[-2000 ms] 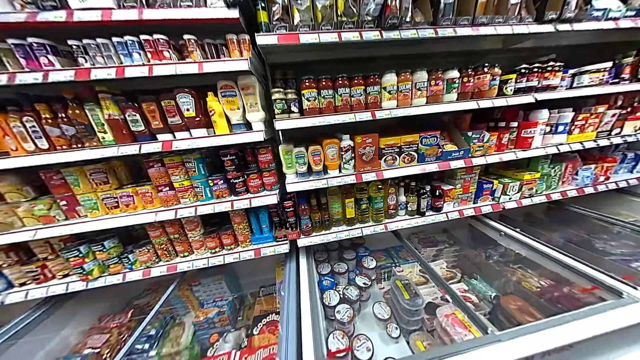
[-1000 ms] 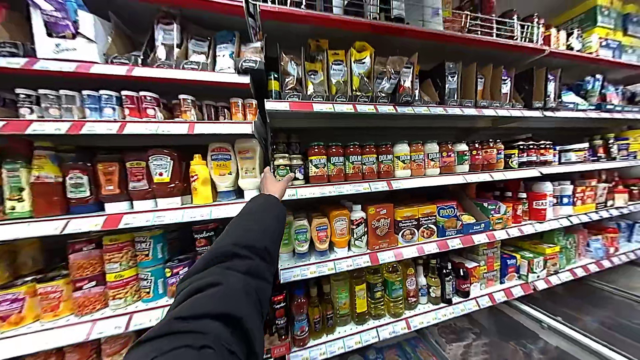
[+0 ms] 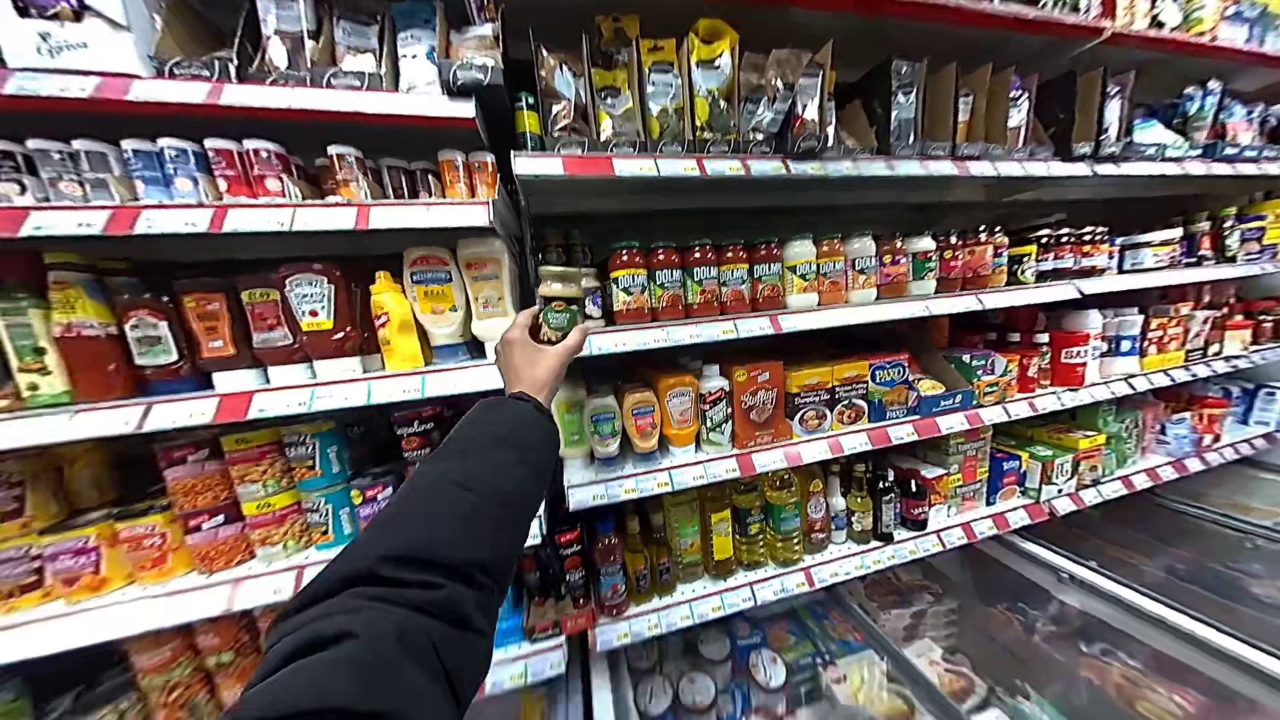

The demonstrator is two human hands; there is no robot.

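My left hand point(image 3: 540, 355), on an outstretched arm in a black padded sleeve, holds a small glass jar point(image 3: 560, 303) with a gold lid and dark green label between thumb and fingers. The jar is upright at the left end of the middle shelf, in front of other small jars point(image 3: 592, 297); whether it touches the shelf is hidden. Just right of it stands a row of Dolmio sauce jars point(image 3: 700, 280). Mayonnaise squeeze bottles point(image 3: 487, 290) stand on the shelf to the left. My right hand is out of view.
Below the hand, a shelf edge point(image 3: 700, 470) runs under squeeze bottles point(image 3: 640, 415) and boxed mixes point(image 3: 760, 403). Oil bottles point(image 3: 750, 520) stand one shelf lower. A glass-topped chest freezer point(image 3: 1060, 620) is at the lower right. Canned food point(image 3: 260, 480) is stacked at left.
Two seconds ago no hand showed. One second ago my left hand was at the small jars; now its fingers hold one, its label facing me. The view has moved nearer the shelves.
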